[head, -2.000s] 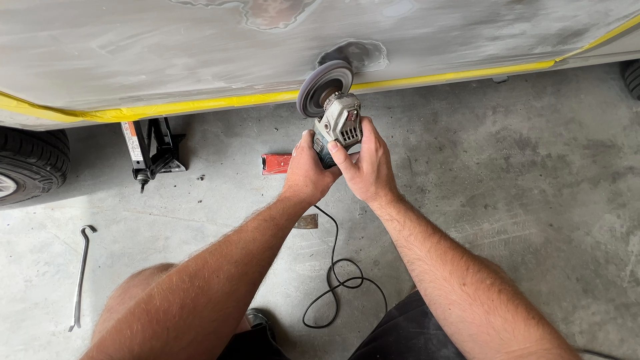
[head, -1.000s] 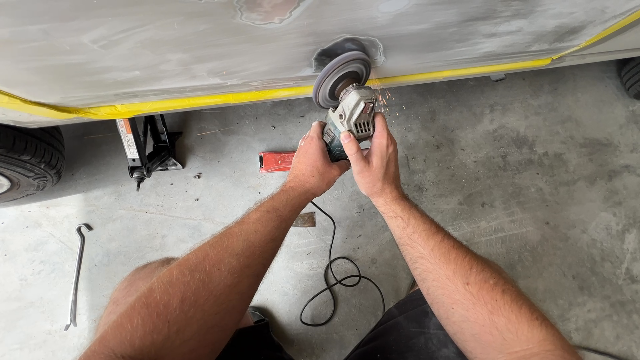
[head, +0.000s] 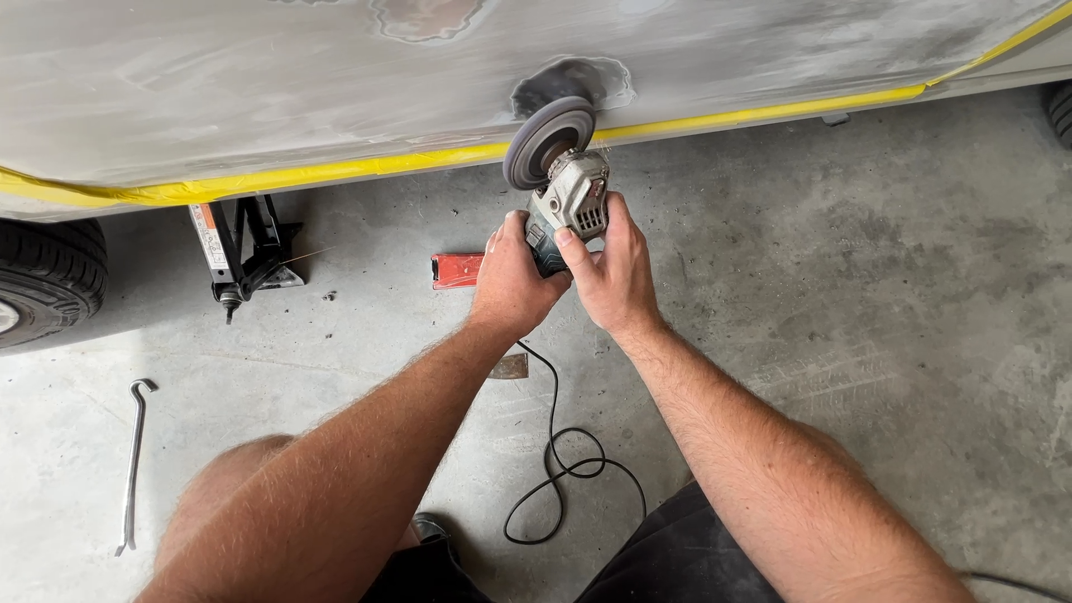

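Observation:
An angle grinder (head: pixel 578 197) is held in both my hands, its disc (head: pixel 550 142) tilted up against the lower part of a grey, sanded car body panel (head: pixel 293 92). My left hand (head: pixel 515 280) wraps the dark body of the tool from the left. On the right side my right hand (head: pixel 615 272) grips it, thumb on the housing near the vents. A dark bare patch (head: pixel 557 84) with a pale outline lies just above the disc. Yellow masking tape (head: pixel 335 171) runs along the panel's bottom edge, partly behind the disc. A few small sparks show beside the grinder head.
A black jack (head: pixel 249 251) stands under the panel by a tyre (head: pixel 54 276). A red object (head: pixel 456 270) and a small brown piece (head: pixel 510 366) lie on the concrete floor. The black cord (head: pixel 555 419) loops between my legs; a hooked metal bar (head: pixel 134 469) lies left.
The grinder moved slightly right along the panel between the oldest frame and the middle one. Sparks, absent in the oldest frame, fly right in the middle one and are fewer now.

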